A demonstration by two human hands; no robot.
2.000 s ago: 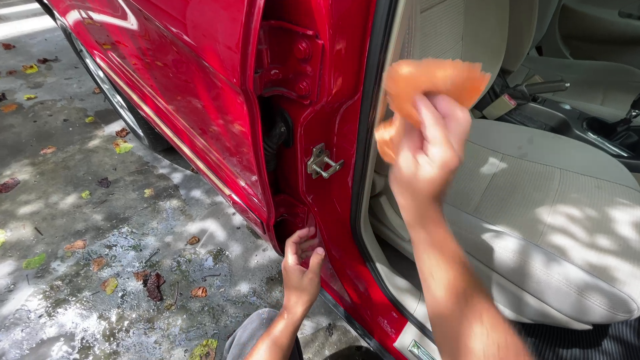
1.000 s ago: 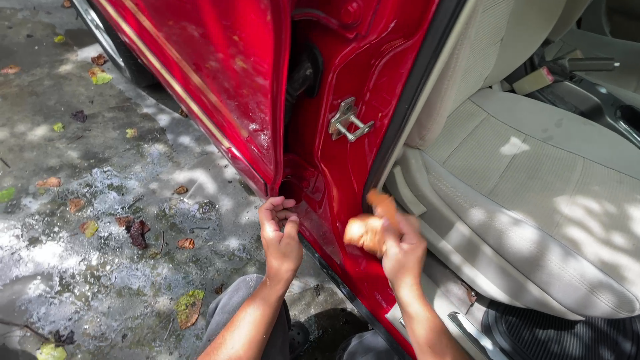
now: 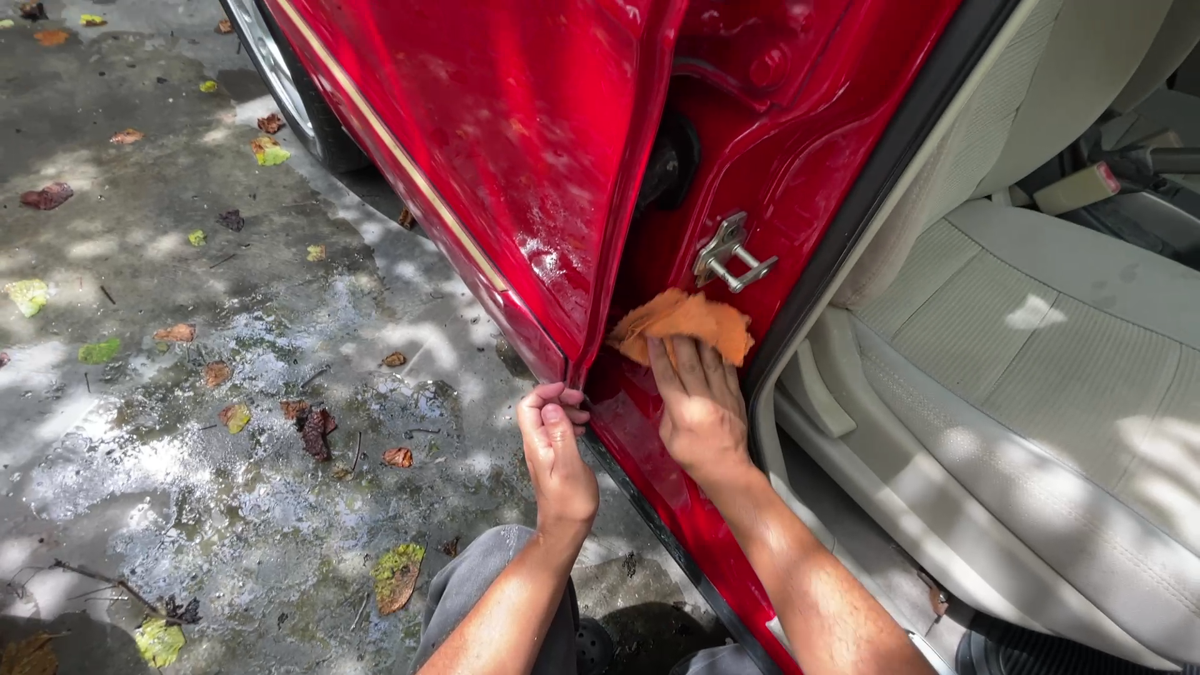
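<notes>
My right hand (image 3: 701, 412) presses an orange cloth (image 3: 689, 323) against the red painted door jamb (image 3: 647, 431), just below the metal door striker (image 3: 734, 255). The fingers lie on the cloth, which spreads out beyond their tips. At the lower corner of the red rear door (image 3: 506, 169) is my left hand (image 3: 558, 450), its fingers curled at the edge of the sill. Whether those fingers grip the edge cannot be told. A black rubber seal (image 3: 872, 178) runs along the door opening, to the right of the cloth.
A beige fabric car seat (image 3: 1059, 375) fills the right side, with the handbrake (image 3: 1078, 187) behind it. At the upper left is a wheel (image 3: 291, 84). Wet concrete (image 3: 281, 375) with scattered leaves lies on the left. My knee (image 3: 478, 572) is low in view.
The orange cloth was held up in front of the seat, then low near the sill; now my right hand has it flat on the jamb below the striker. My left hand stays near the door's lower corner.
</notes>
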